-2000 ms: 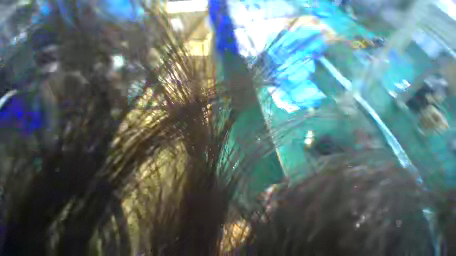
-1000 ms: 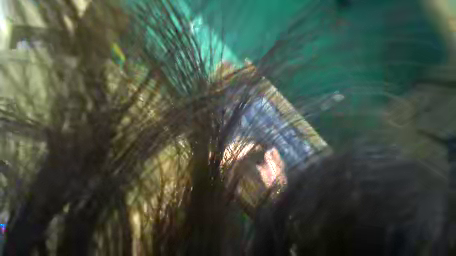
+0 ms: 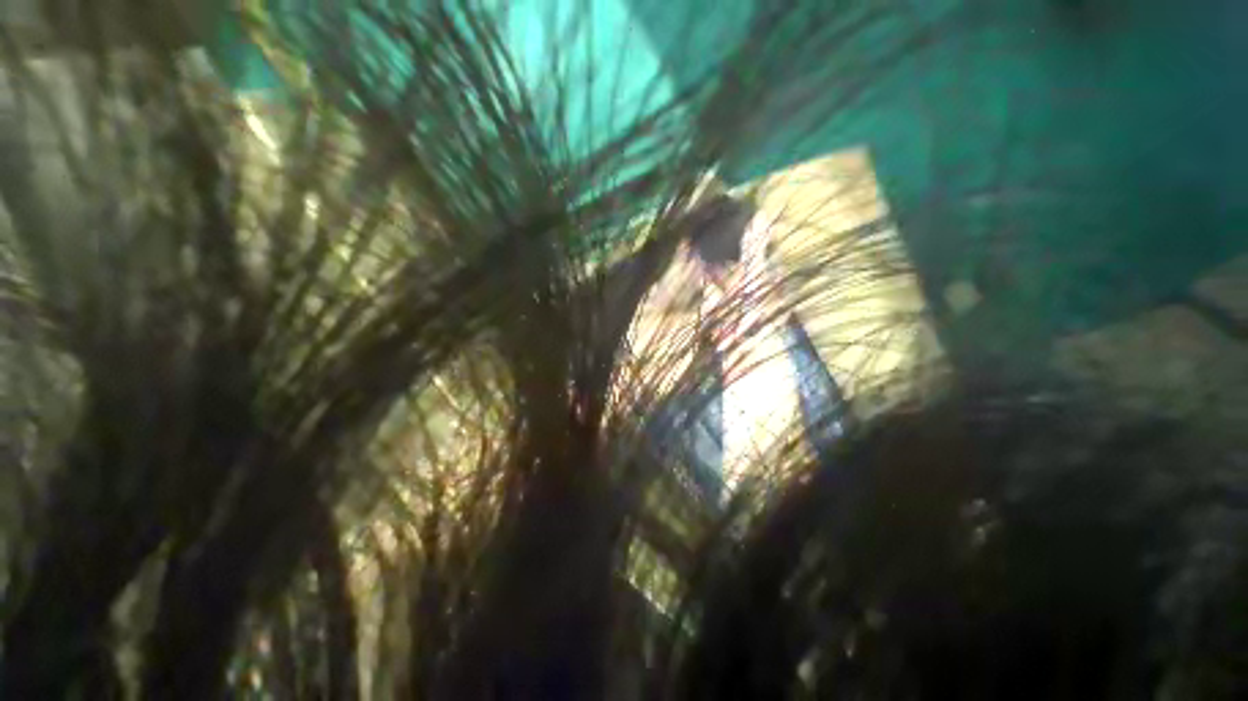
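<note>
Dark hair covers most of the view. Through it, an open tan carton shows right of centre, its flap (image 3: 842, 226) tilted outward and brightly lit. Dark grey-blue goods (image 3: 817, 384) show inside. A pinkish, glaring shape, apparently a hand (image 3: 739, 304) with a pale forearm or sleeve below it, reaches over the carton to its far edge. I cannot tell which hand it is, nor its grip. A dark patch (image 3: 719, 230) lies at its tip. No second hand can be made out.
A green surface (image 3: 1013, 164) lies beyond and right of the carton, with a bright glare patch (image 3: 582, 69) at the top. A tan or brown edge (image 3: 1163, 336) shows at the right. Blurred yellowish surfaces show through the hair at left.
The view has swung down from the wider bench to the carton. Since one second ago, the tan flap has come into sight and the pinkish shape is further up, near the far edge.
</note>
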